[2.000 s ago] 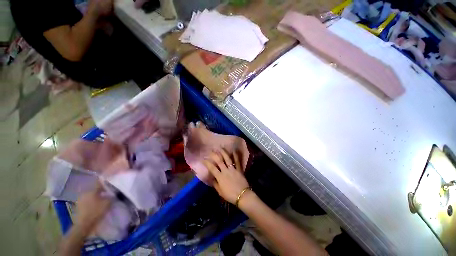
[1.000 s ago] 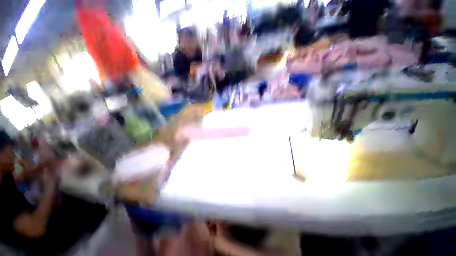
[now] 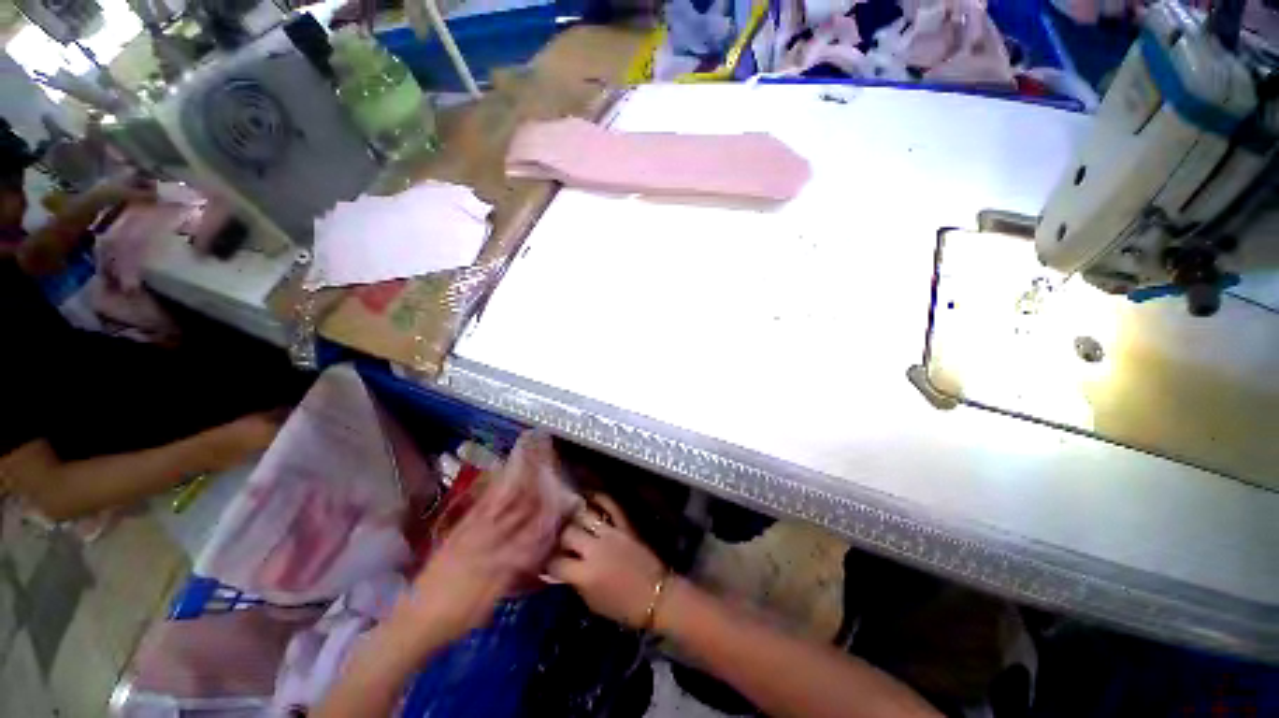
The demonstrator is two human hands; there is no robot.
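Note:
My left hand (image 3: 484, 550), slightly blurred, is closed on a pale pink fabric piece (image 3: 536, 470) below the table's front edge. My right hand (image 3: 609, 564), with a ring and a bracelet, touches my left hand, its fingers curled at the same piece's right edge. The fingertips are partly hidden. Pink and whitish fabric pieces (image 3: 323, 512) fill a blue basket (image 3: 225, 599) left of my hands.
Long pink strips (image 3: 673, 163) lie on the white table (image 3: 729, 302). White cut pieces (image 3: 400, 233) lie on brown cardboard (image 3: 421, 328). The sewing machine head (image 3: 1143, 154) stands at right. A person's arm (image 3: 140, 470) is at left.
The view has swung back down from the room to the table and basket. Compared with the earliest frame, my left hand has moved from the basket to the pink piece beside my right hand.

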